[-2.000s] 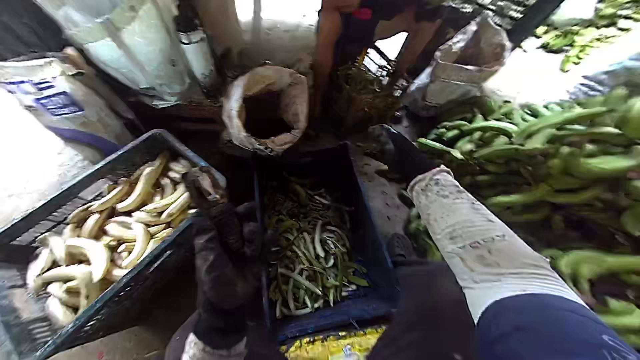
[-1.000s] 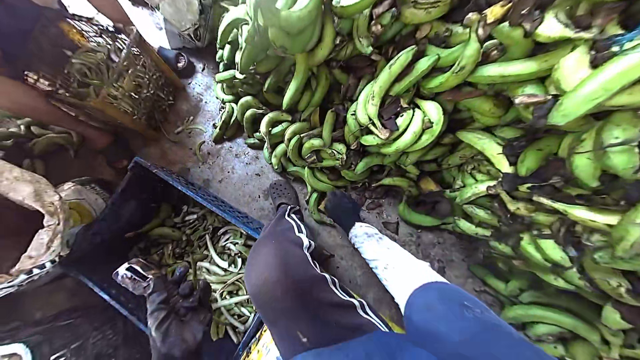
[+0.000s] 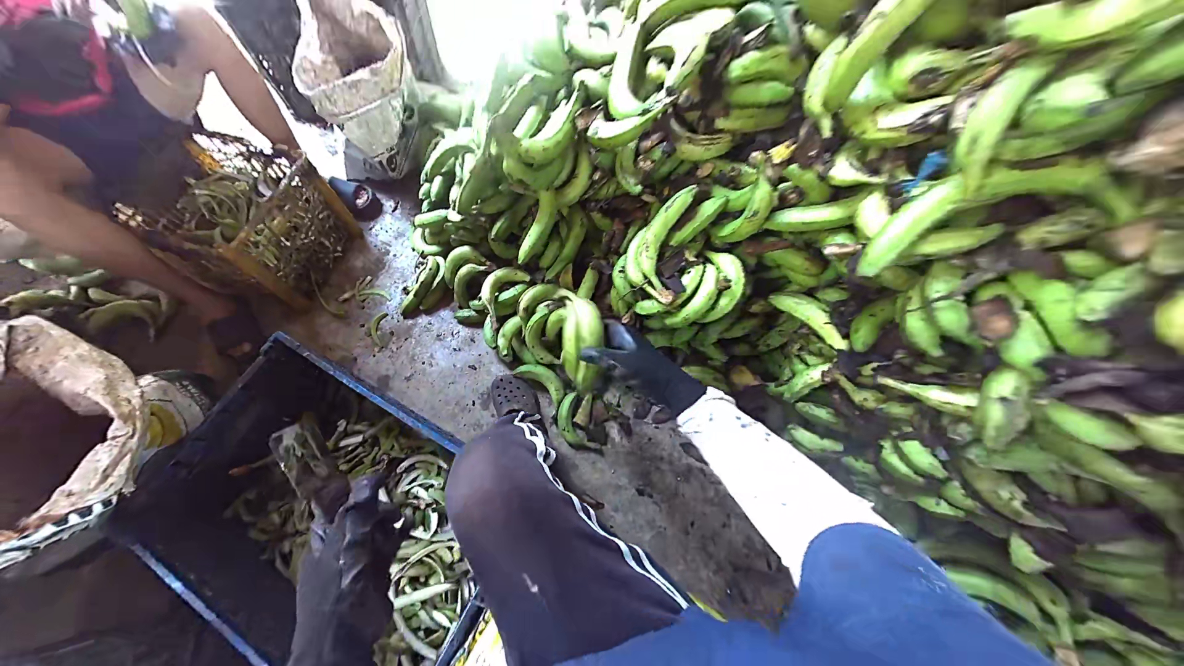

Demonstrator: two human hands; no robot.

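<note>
My right hand (image 3: 638,365), in a dark glove with a white sleeve behind it, is closed around a bunch of green plantains (image 3: 581,333) at the near edge of a large plantain heap (image 3: 684,222). My left hand (image 3: 347,536), also dark-gloved, is over a dark crate (image 3: 370,388) of plantain peels (image 3: 425,555). It grips a small, blurred tool (image 3: 303,455), whose kind I cannot tell. My knee separates the crate from my right arm.
Across from me a person (image 3: 83,111) sits with bare legs around a yellow crate (image 3: 324,203) of peels. Open woven sacks stand at the left (image 3: 92,416) and at the top (image 3: 356,74). Loose peels lie on the concrete floor (image 3: 407,361).
The view has swung right to the heap. My right hand has reached forward and taken hold of green plantains. My left hand stays over the peel crate with its tool.
</note>
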